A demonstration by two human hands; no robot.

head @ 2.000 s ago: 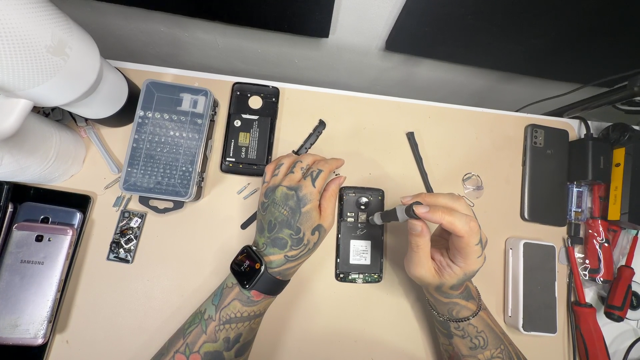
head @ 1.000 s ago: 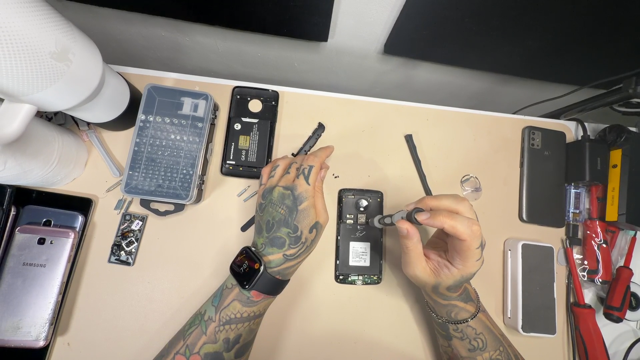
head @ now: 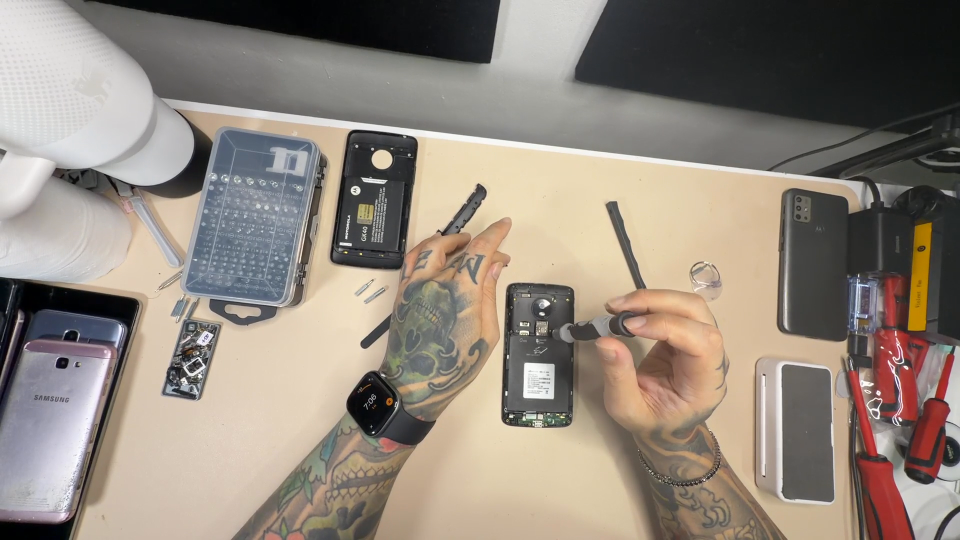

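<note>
An opened black smartphone (head: pixel 538 352) lies on the beige mat with its inner frame, camera and lower circuit board exposed. Between the thumb and fingers of my right hand (head: pixel 664 352) is a small grey-and-black precision screwdriver (head: pixel 596 328), its end over the phone's right edge; the tip cannot be made out. My left hand (head: pixel 446 307) rests left of the phone, back upward, fingers apart, and no held object shows. Beyond its fingers lies a black plastic phone part (head: pixel 466 210). A Motorola battery (head: pixel 373 214) sits in a black phone shell (head: pixel 381 139) at the upper left.
A clear-lidded bit case (head: pixel 251 217) stands left of the shell, near loose driver bits (head: pixel 369 291) and a tray of small parts (head: pixel 191 360). A black strip (head: pixel 625 240) lies above my right hand. Phones, a white box (head: pixel 796 431) and red-handled tools (head: pixel 885 495) line the sides.
My left hand's fingers have spread from their earlier bunched pose. My right hand keeps hold of the screwdriver at the phone, with the tool lying flatter now.
</note>
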